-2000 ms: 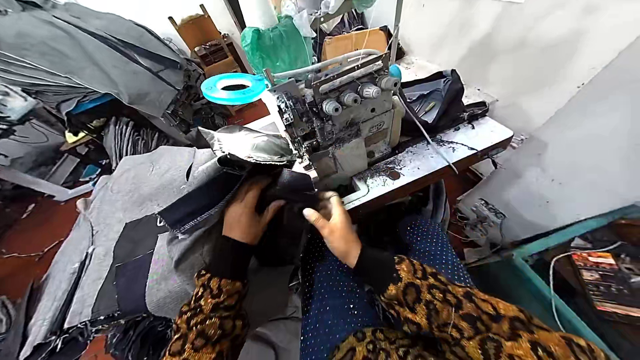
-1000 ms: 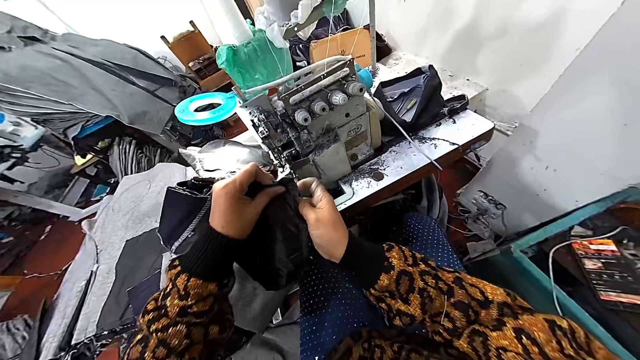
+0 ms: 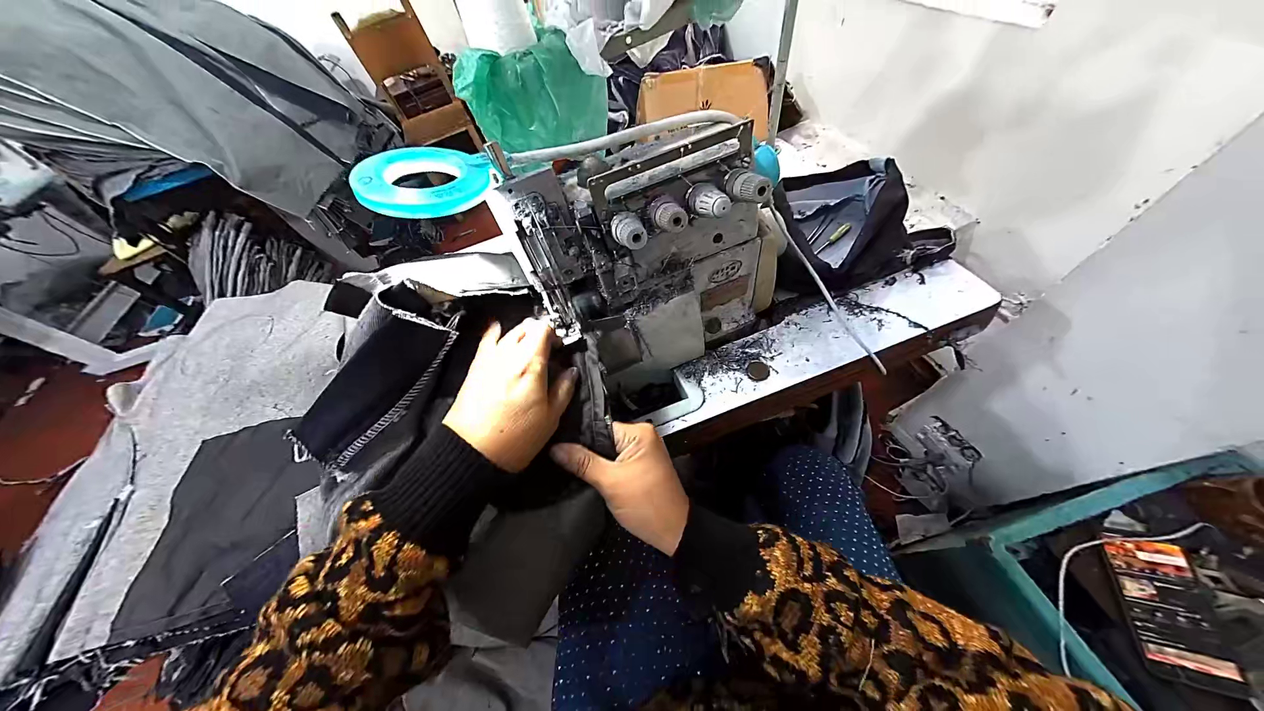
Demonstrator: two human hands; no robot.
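An overlock sewing machine (image 3: 681, 237) with several tension dials stands in front of me, lint scattered around its base. Dark denim fabric (image 3: 583, 395) runs from its presser foot down toward my lap. My left hand (image 3: 513, 395) presses on the fabric close to the foot, its fingertips partly hidden by the machine. Lower and to the right, my right hand (image 3: 632, 479) grips the seamed edge between thumb and fingers. A folded dark piece with white overlock stitching (image 3: 380, 385) lies left of my left hand.
A blue ring-shaped tray (image 3: 373, 188) sits at the machine's left. Grey cloth panels (image 3: 232, 365) spread at left. On the white tabletop (image 3: 933, 296), dark garments (image 3: 849, 222) lie behind right. A teal-edged bin (image 3: 1076, 504) and a phone (image 3: 1170, 612) are at lower right.
The two hands, close to the machine and pinching the cloth one second ago, are now set differently: the left lies flatter by the foot, and the right has moved lower along the fabric edge.
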